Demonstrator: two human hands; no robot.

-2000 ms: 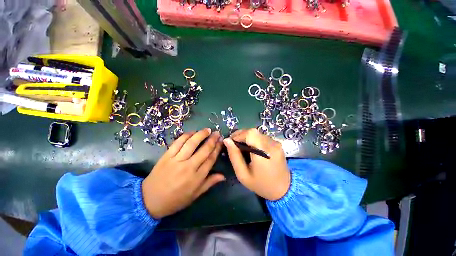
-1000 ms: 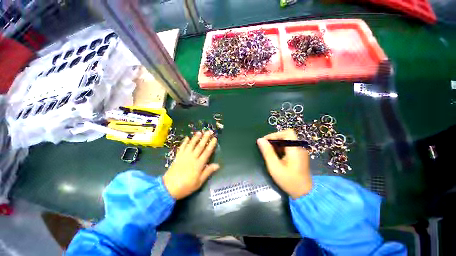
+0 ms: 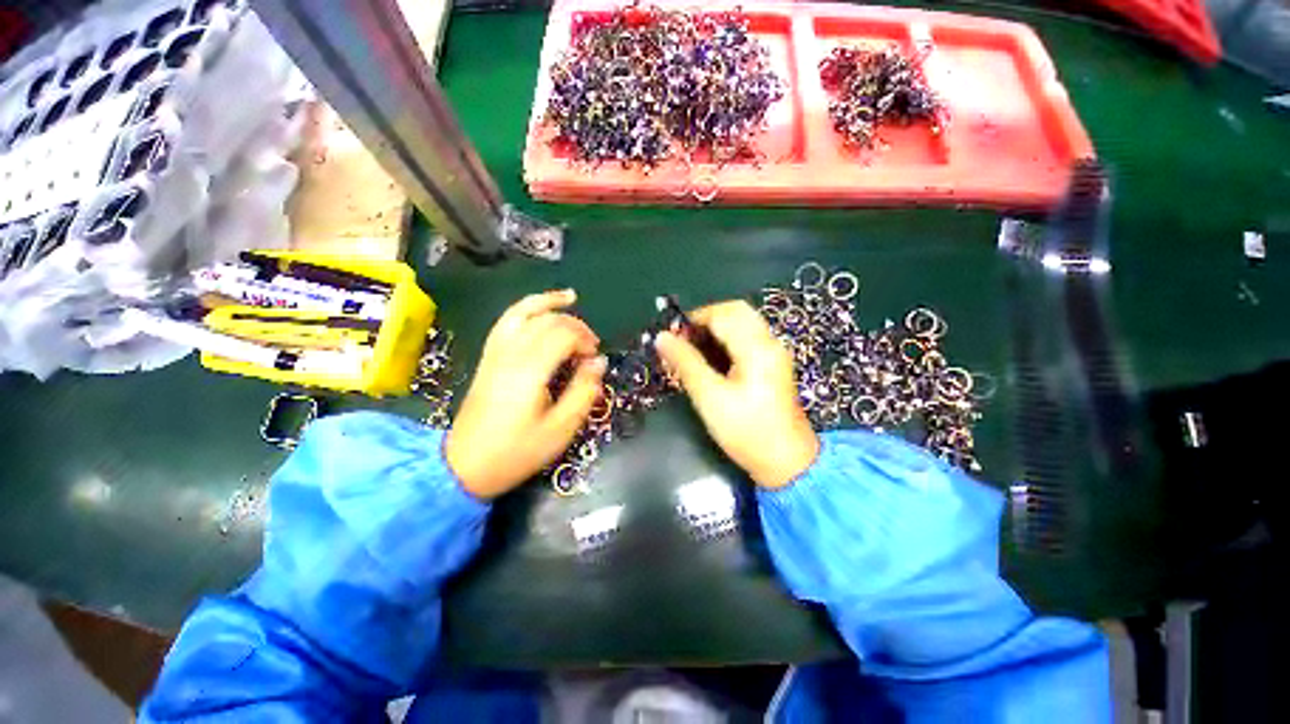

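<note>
My left hand is curled at the left side of a small heap of ringed parts, with thumb and fingers apart; its fingertips touch or nearly touch the heap. My right hand is at the heap's other side, with a small dark item at its fingertips; whether this is the black tool or a part is unclear. A larger heap of ringed parts lies right of my right hand. Two glossy clear pieces with small marks, one at left and one at right, lie in front of the hands.
The pink-red divided tray with heaped parts is at the back. The yellow pen box, a dark square frame and a grey metal post are at left, with white blister trays behind. Clear strips lie at right.
My hands have come closer together, and parts now lie between them. The sheet seen in front of them a second ago shows now as two bright pieces. The view has shifted.
</note>
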